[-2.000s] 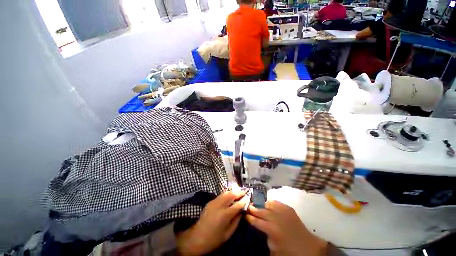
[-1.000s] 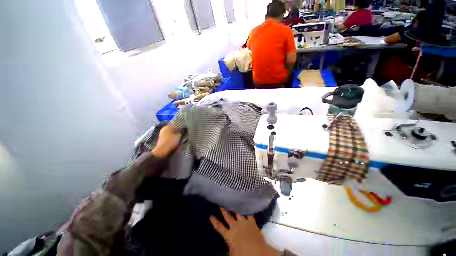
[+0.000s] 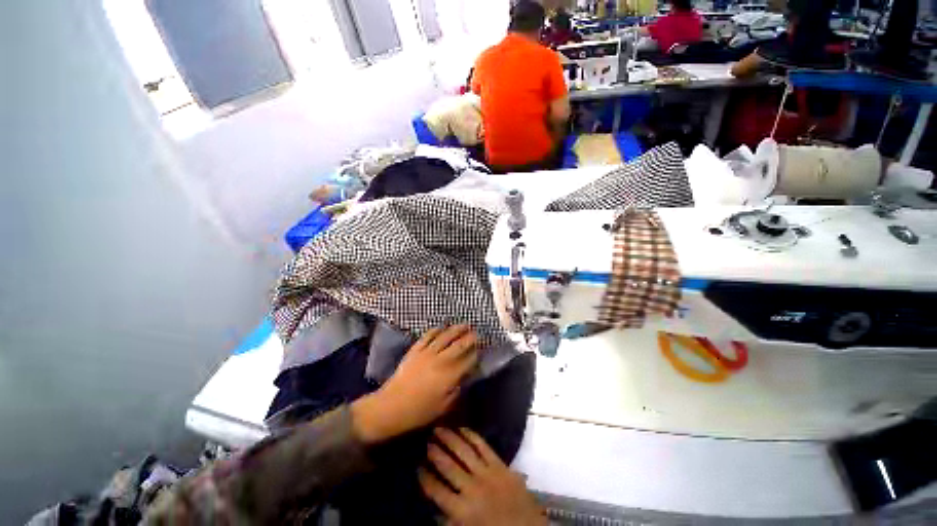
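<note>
The black-and-white checked garment (image 3: pixel 401 252) lies heaped left of the needle, with part of it spread behind the machine arm. Grey fabric (image 3: pixel 327 344) and a dark fabric piece (image 3: pixel 498 406) lie along its near side. My left hand (image 3: pixel 426 380) rests on the grey and dark fabric with fingers bent; whether it grips the cloth cannot be told. My right hand (image 3: pixel 478 483) lies on the dark fabric at the table's front edge, fingers apart. The presser foot area (image 3: pixel 545 334) of the machine is just right of the cloth.
The white machine (image 3: pixel 606 252) carries a brown plaid cloth (image 3: pixel 642 272). Orange-yellow and red loop handles (image 3: pixel 699 358) lie on the bed. A thread cone (image 3: pixel 822 173) stands right rear, a black rectangle (image 3: pixel 894 462) at the right edge. A person in orange (image 3: pixel 519 98) is beyond.
My left hand has come down from the raised checked cloth to the fabric near my right hand. Checked cloth now shows behind the machine arm, where the dark green object was visible.
</note>
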